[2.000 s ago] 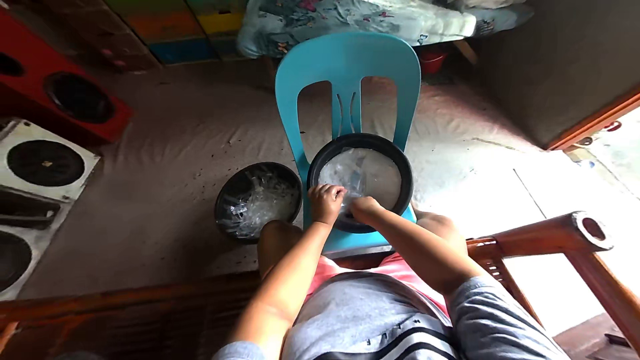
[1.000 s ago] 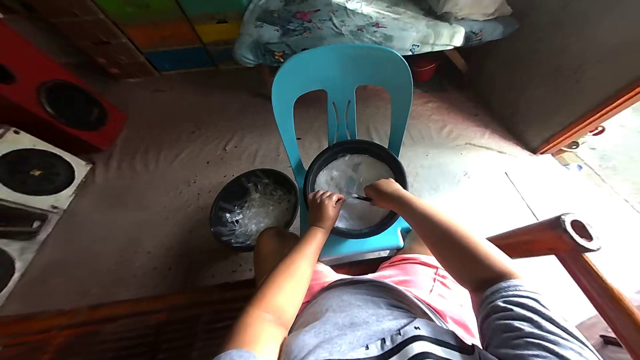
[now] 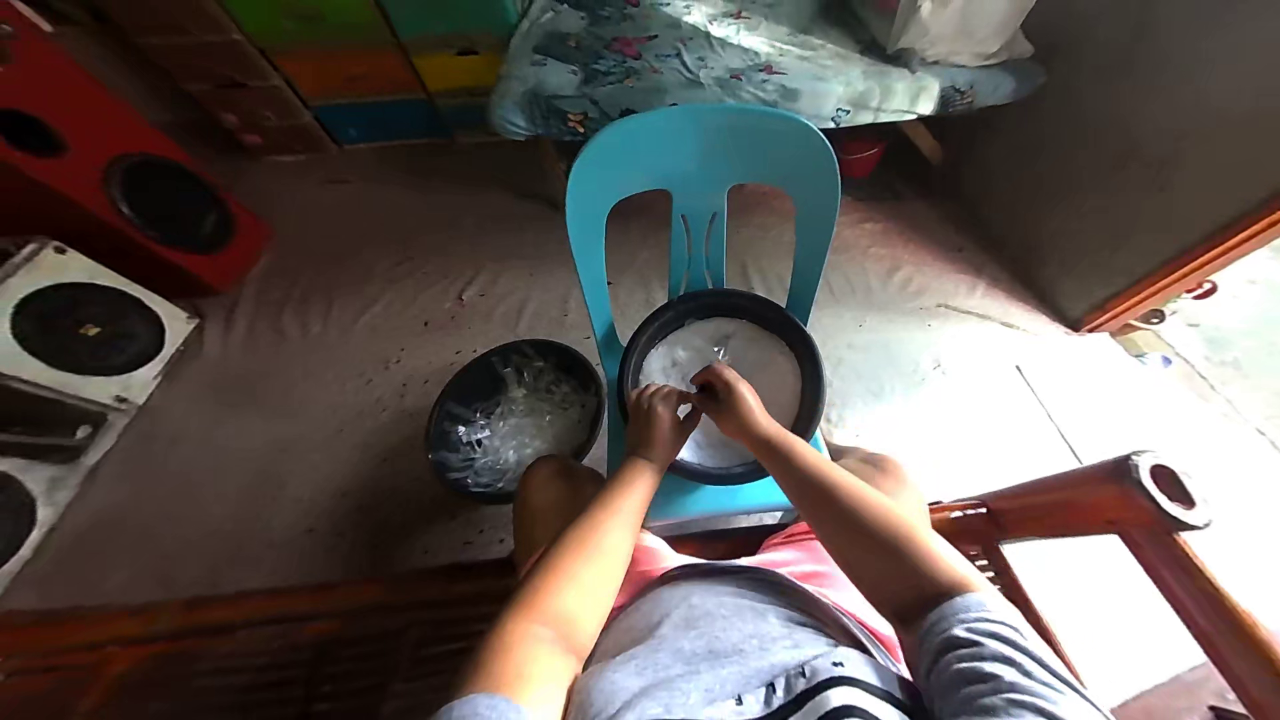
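A black round basin (image 3: 813,385) holding a white granular substance (image 3: 765,360) stands on the seat of a turquoise plastic chair (image 3: 705,150). Over it, my left hand (image 3: 658,425) and my right hand (image 3: 730,402) meet with their fingertips together. A small piece of clear plastic (image 3: 720,354) shows just beyond my right fingers; both hands seem to pinch something small, but the fingers hide it. To the left, a second black basin (image 3: 440,400) on the floor holds a heap of thin clear plastic pieces (image 3: 515,425).
Red (image 3: 110,150) and white (image 3: 90,330) speaker cabinets stand at the left. Colored drawers (image 3: 345,70) and a cloth-covered table (image 3: 680,60) are at the back. A wooden armrest (image 3: 1080,500) lies at my right, and a dark wall panel (image 3: 1090,130) stands beyond it.
My hands have come together; one second ago they were slightly apart over the basin, with a small dark thing at my right fingers.
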